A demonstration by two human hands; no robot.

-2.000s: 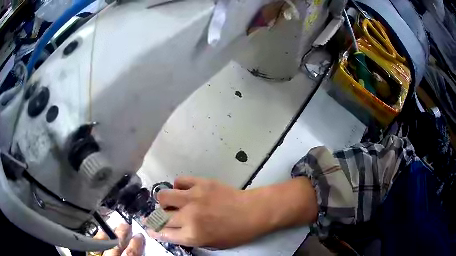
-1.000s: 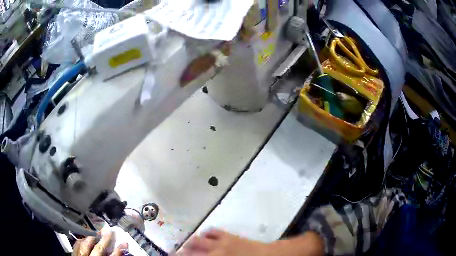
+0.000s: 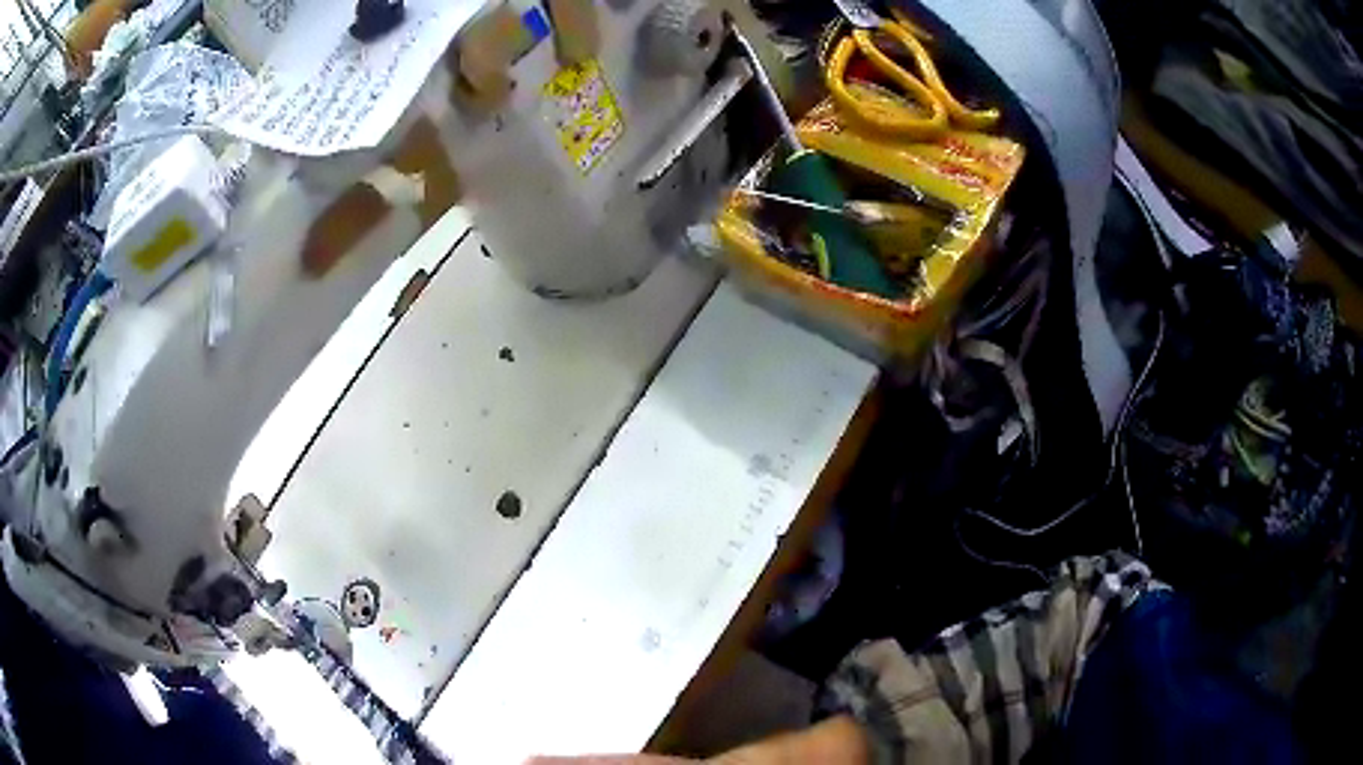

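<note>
A white cloth lies under the machine head at the lower left, with a dark-and-white checked strip along its right side. The strip runs from near the presser foot area toward the bottom edge. My right hand is cut off by the bottom edge; only its back edge and the wrist show below the checked sleeve, right of the strip. Its fingers are hidden. My left hand cannot be made out.
The off-white sewing machine arm curves over the white machine bed. A yellow box right of the machine holds a green-handled tool, with yellow-handled scissors at its back. Dark cloth lies at the right.
The view has shifted right, so the machine and box appear further left. My right hand has left the thread dial area and dropped to the bottom edge. My left fingers are no longer visible.
</note>
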